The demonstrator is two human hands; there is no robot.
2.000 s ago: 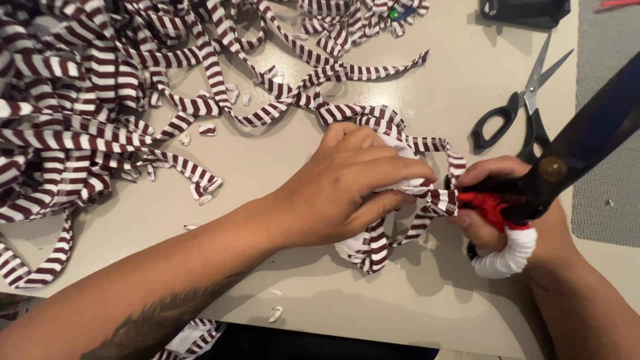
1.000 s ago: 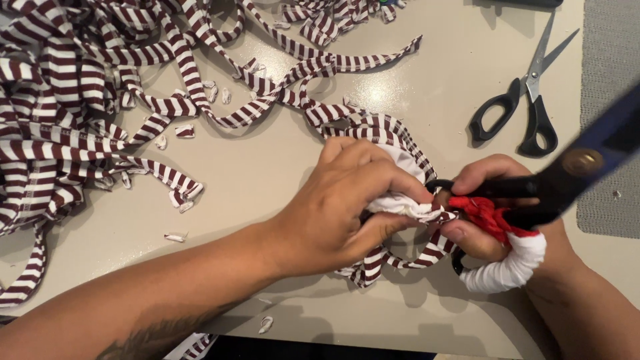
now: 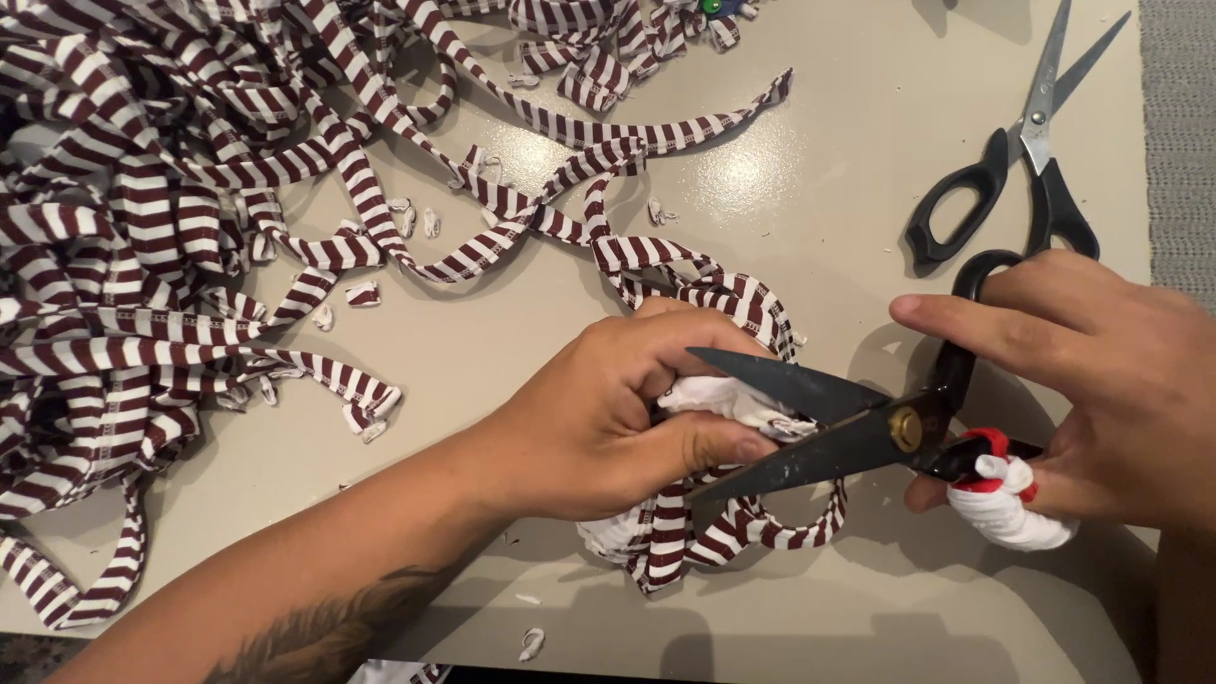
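My left hand (image 3: 627,418) pinches a bunched piece of white and maroon striped fabric (image 3: 736,399) between thumb and fingers. Striped loops of it hang below and above the hand. My right hand (image 3: 1092,380) holds black tailor's shears (image 3: 902,427) by their handles; the lower handle is wrapped in white and red cloth. The shears' blades are spread on either side of the held fabric, close to my left thumb and fingers.
A tangled heap of striped fabric strips (image 3: 142,218) covers the left of the table (image 3: 456,560). Black-handled scissors (image 3: 1035,119) lie spread at the upper right, beside a grey woven mat (image 3: 1183,142). Small fabric scraps (image 3: 363,293) are scattered about.
My right hand has moved back from the fabric end, and its fingers are now in the shears' handles. The shears' blades have swung round to point left, spread at the fabric.
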